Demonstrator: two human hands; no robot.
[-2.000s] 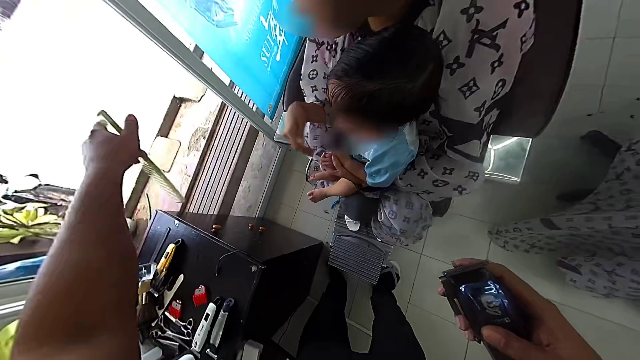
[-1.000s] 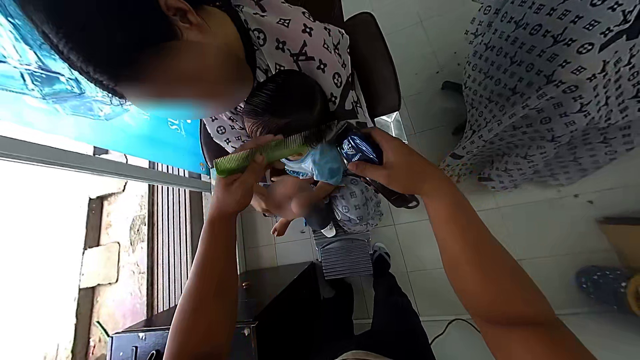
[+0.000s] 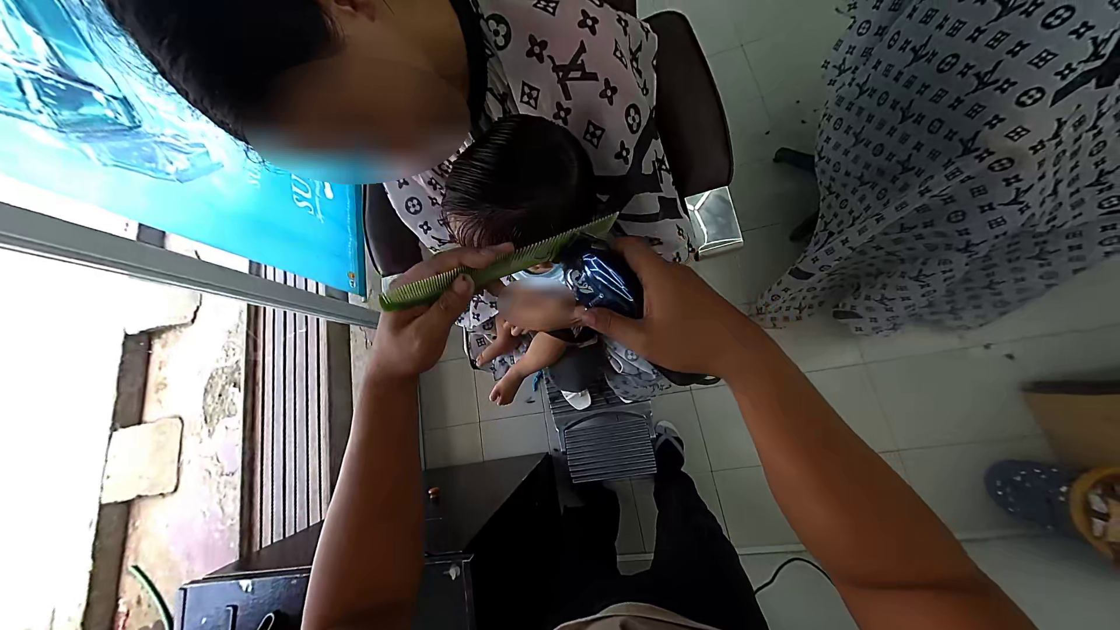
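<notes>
A green comb [image 3: 525,255] is pinched in my left hand [image 3: 429,319], its teeth toward the dark wet hair of a small child [image 3: 521,179]. My right hand [image 3: 669,302] grips a shiny dark blue hair clipper [image 3: 604,278], whose front end lies close to the far end of the comb, beside the child's head. The clipper's blade is hidden. The child sits on the lap of a person in a patterned cape [image 3: 591,79]. The child's bare legs hang below my hands.
A ridged metal footrest [image 3: 608,437] stands below the child. A dark cabinet [image 3: 490,499] is at the lower left, beside the window frame [image 3: 175,271]. Another patterned cape [image 3: 962,175] hangs at the right. A cable [image 3: 792,564] lies on the floor near my legs.
Two seconds ago my hands were far apart, the comb at the left and the clipper at the lower right. Both are now together at the child's head. The view has turned.
</notes>
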